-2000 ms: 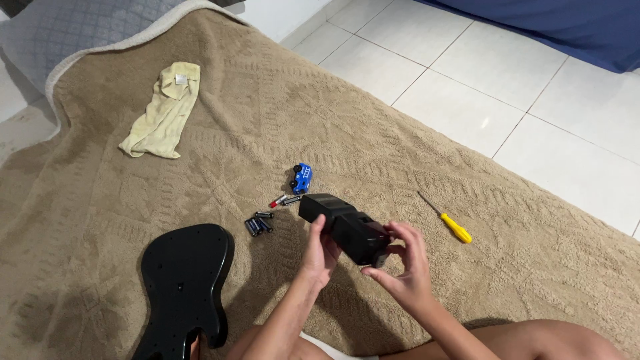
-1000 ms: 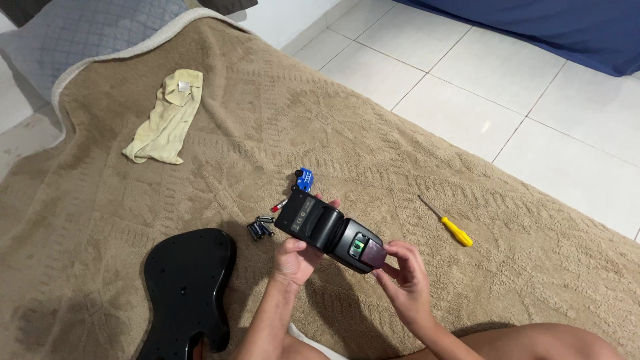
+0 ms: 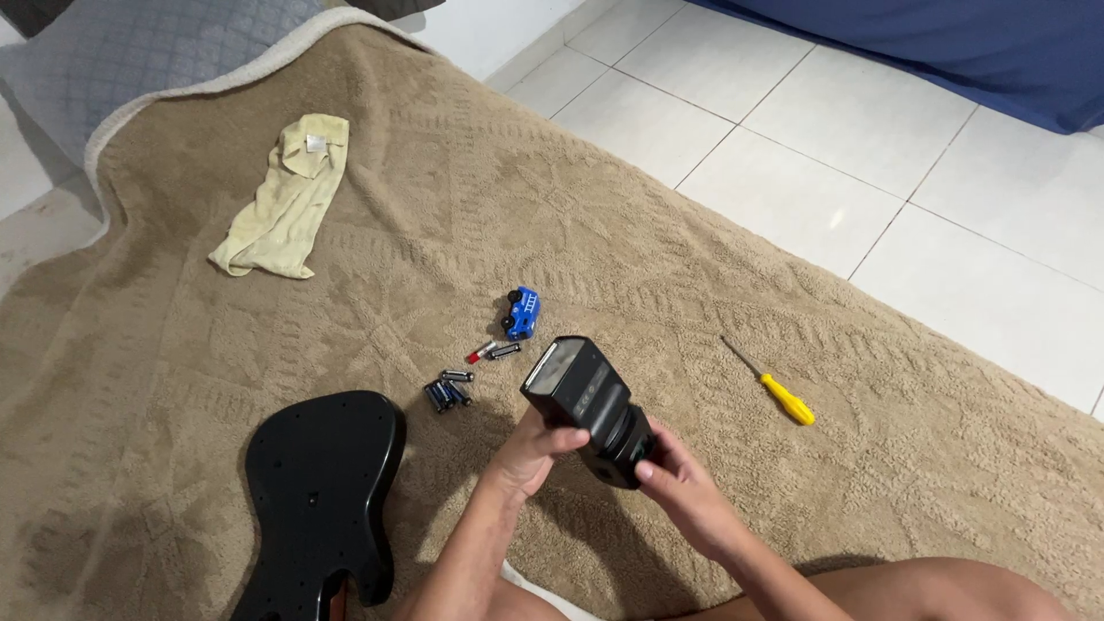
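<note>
A black camera flash (image 3: 595,410) is held between both hands above the bed, its lens window facing up and to the left. My left hand (image 3: 533,453) grips the flash head from the left, thumb across its side. Around the lower right end of the body, my right hand (image 3: 677,483) has its thumb on the near side. Just up and left of the flash lie several loose batteries (image 3: 440,395) and a red-and-silver battery (image 3: 481,351). Beyond them a blue toy vehicle (image 3: 522,313) rests on its side.
A brown blanket (image 3: 552,216) covers the bed. On it lie a black guitar body (image 3: 323,492) at lower left, a pale yellow cloth (image 3: 289,198) at upper left and a screwdriver with a yellow handle (image 3: 787,399) at right. A pillow (image 3: 172,52) is at the far left corner.
The flash has been turned in both hands: a second ago its rear panel with the display faced up; now the lens window shows at its upper left end.
</note>
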